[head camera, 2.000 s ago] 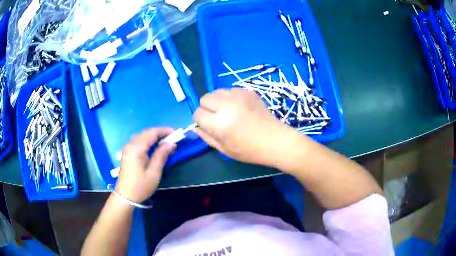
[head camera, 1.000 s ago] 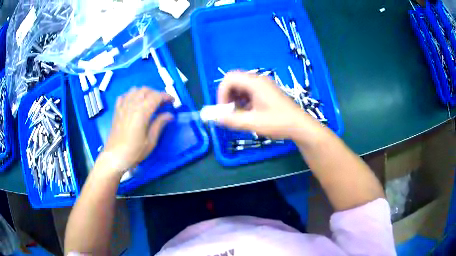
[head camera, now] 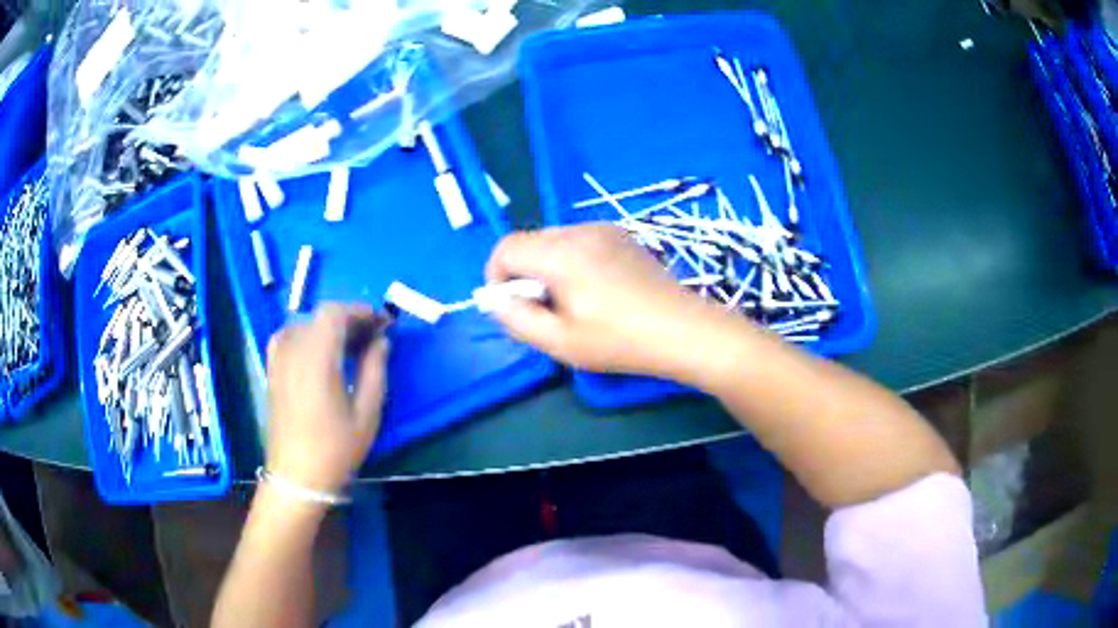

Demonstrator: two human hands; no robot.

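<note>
My right hand (head camera: 582, 294) is closed on a white tube (head camera: 511, 292) above the gap between the middle and right trays. A thin pale rod runs left from it towards another white tube (head camera: 414, 302); whether they join is unclear. My left hand (head camera: 325, 386) is blurred over the near left part of the middle blue tray (head camera: 460, 402). A small dark spot shows at its fingertips, and its grip is unclear. Several loose tubes (head camera: 336, 194) lie in the middle tray. Thin rods with dark ends (head camera: 748, 252) lie in the right blue tray (head camera: 650, 86).
A narrow blue tray (head camera: 108, 481) at left holds piled slim assembled units (head camera: 150, 337). A clear plastic bag (head camera: 288, 92) covers the far end of the middle tray. Filled trays stand at the far left (head camera: 22, 288) and far right (head camera: 1079, 111). The dark green table's edge curves in front.
My right hand has moved slightly left with a white tube. My left hand has lowered a little, and a white tube shows beside its fingertips. The tubes at the middle tray's left have shifted apart.
</note>
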